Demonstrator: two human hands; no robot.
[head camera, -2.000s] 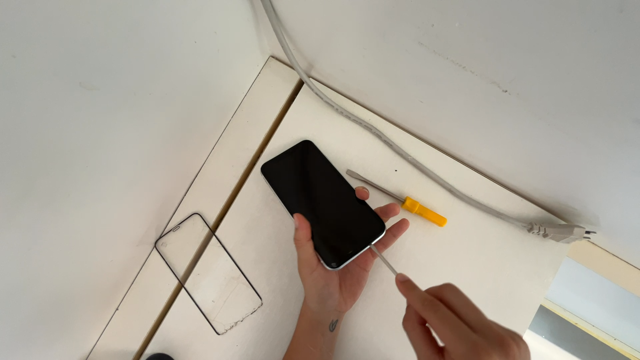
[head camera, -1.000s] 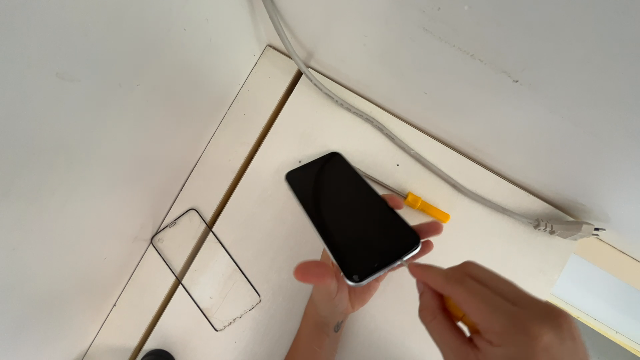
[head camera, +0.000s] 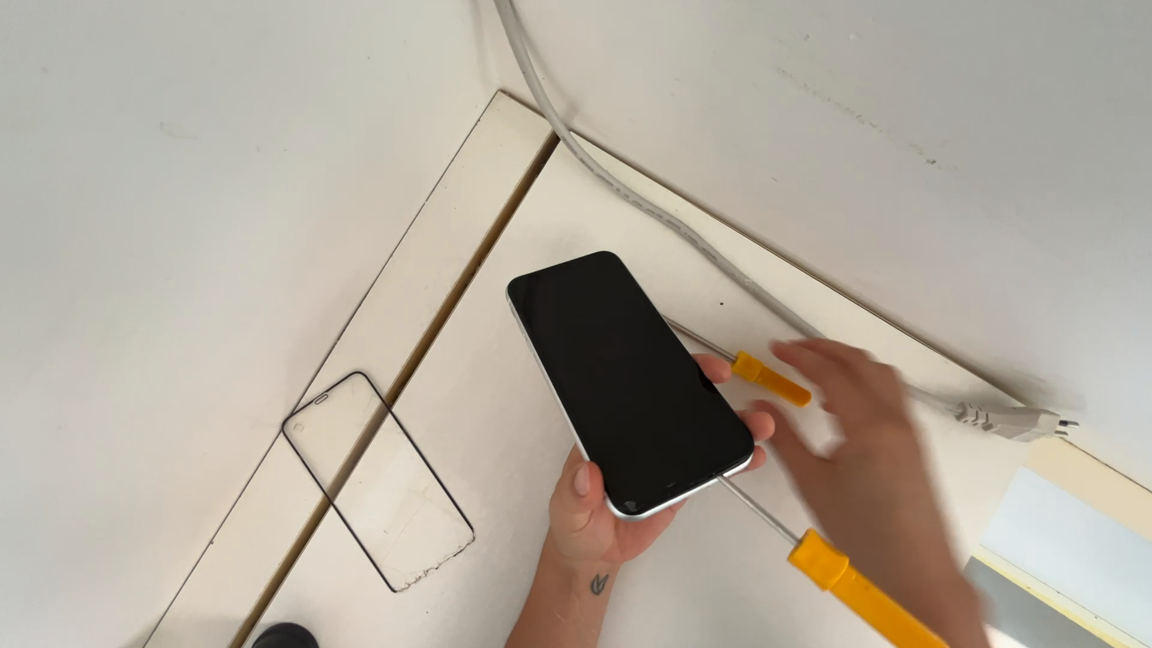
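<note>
My left hand (head camera: 612, 517) holds a smartphone (head camera: 630, 378) from below, its dark screen up, thumb on the near left edge and fingertips along the right edge. A yellow-handled screwdriver (head camera: 868, 585) stays with its tip at the phone's bottom edge, with no hand around its handle. My right hand (head camera: 846, 414), blurred, has its fingers apart beside a second yellow-handled screwdriver (head camera: 772, 378) lying on the white surface. That screwdriver's tip is hidden behind the phone. At the left lies a clear screen protector (head camera: 434, 481) with a black border, chipped and cracked at its lower end.
A grey cable (head camera: 666, 220) runs along the back edge of the white surface (head camera: 504, 432) and ends in a plug (head camera: 1012, 421) at the right. A long gap crosses the surface under the protector. A dark round object (head camera: 285, 635) shows at the bottom left edge.
My right hand has let go of the screwdriver at the phone's edge and moved up beside the one lying on the surface. The phone remains in my left hand.
</note>
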